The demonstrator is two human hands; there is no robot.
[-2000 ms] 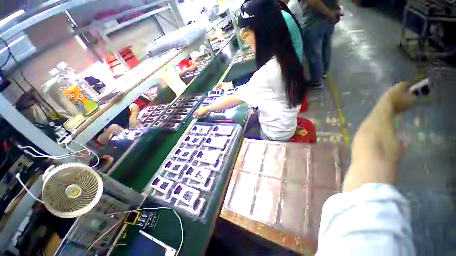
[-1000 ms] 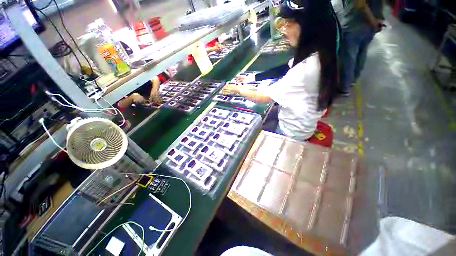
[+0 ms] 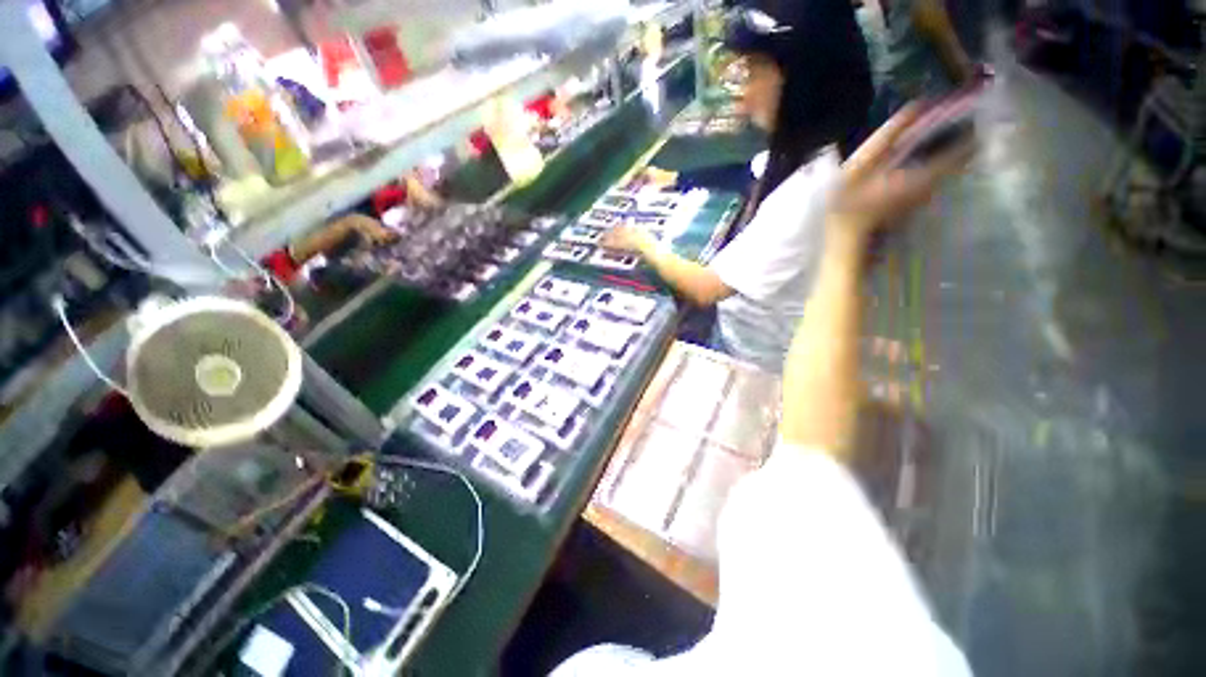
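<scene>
My right hand (image 3: 880,179) is raised at the upper right, blurred, with its white sleeve below. It holds a dark, flat, palm-sized object (image 3: 946,122), possibly a phone; its details are too blurred to tell. My left hand is out of the picture; only a bit of white sleeve (image 3: 606,660) shows at the bottom edge. A clear blister tray (image 3: 536,492) of white-backed phones (image 3: 511,447) lies on the green bench, away from my right hand.
Empty trays (image 3: 681,450) lie on a carton beside the bench, partly behind my arm. A fan (image 3: 214,376), grey instrument (image 3: 146,569), blue fixture plate (image 3: 364,569) and white cable are at left. A person (image 3: 780,251) sits ahead, handling another phone tray.
My right hand, out of view one second ago, is raised in the picture again, further left than two seconds ago. My sleeve now covers part of the empty trays.
</scene>
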